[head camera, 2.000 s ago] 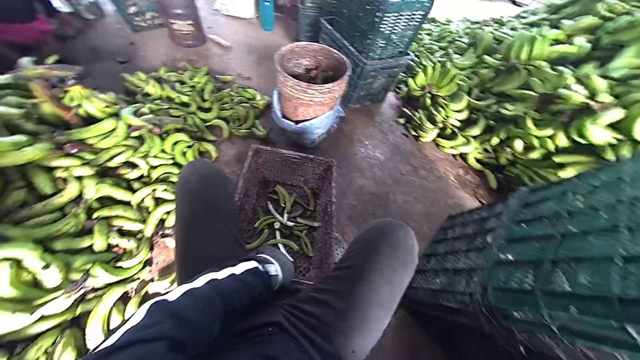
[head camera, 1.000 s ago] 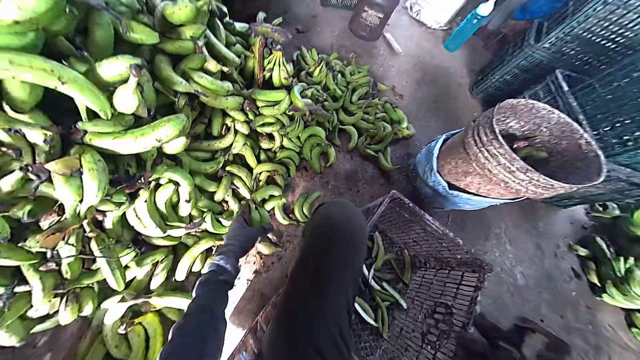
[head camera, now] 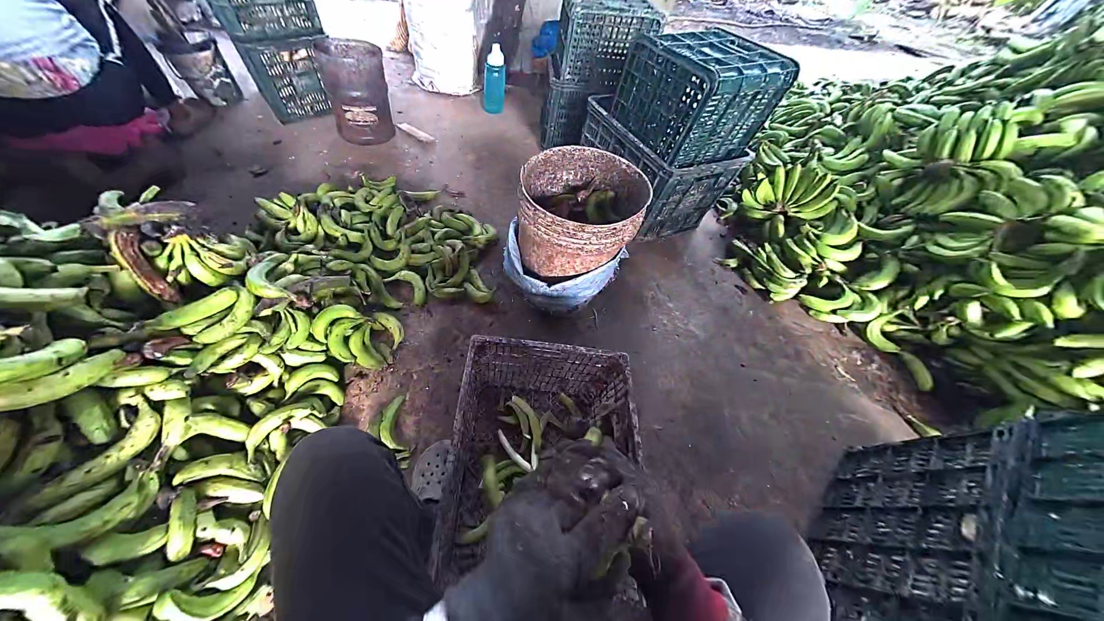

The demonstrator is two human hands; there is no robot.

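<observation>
My left hand (head camera: pixel 526 539) and my right hand (head camera: pixel 634 509), both in dark, dirty gloves, meet over the near part of a brown plastic crate (head camera: pixel 548 345) between my knees. A green plantain or banana (head camera: pixel 593 435) pokes out from the closed fingers, and more green shows below them. Which hand bears most of it is unclear, and the right fingers are largely hidden. Inside the crate lie green fruits and pale peel strips (head camera: pixel 515 450). Left of my knee spreads a heap of green plantains or bananas (head camera: pixel 207 423).
Beyond the crate, a dirty bucket (head camera: pixel 586 241) sits in a pale blue wrapping. Green crates (head camera: pixel 707 95) are stacked behind it, with another crate (head camera: pixel 914 517) near my right knee. Bunches (head camera: pixel 975 224) fill the right side. A person (head camera: pixel 78 69) is at upper left beside a brown container (head camera: pixel 354 95).
One second ago my left hand was reaching into the left heap; now it is over the crate, together with my right hand. The view has swung back to the right.
</observation>
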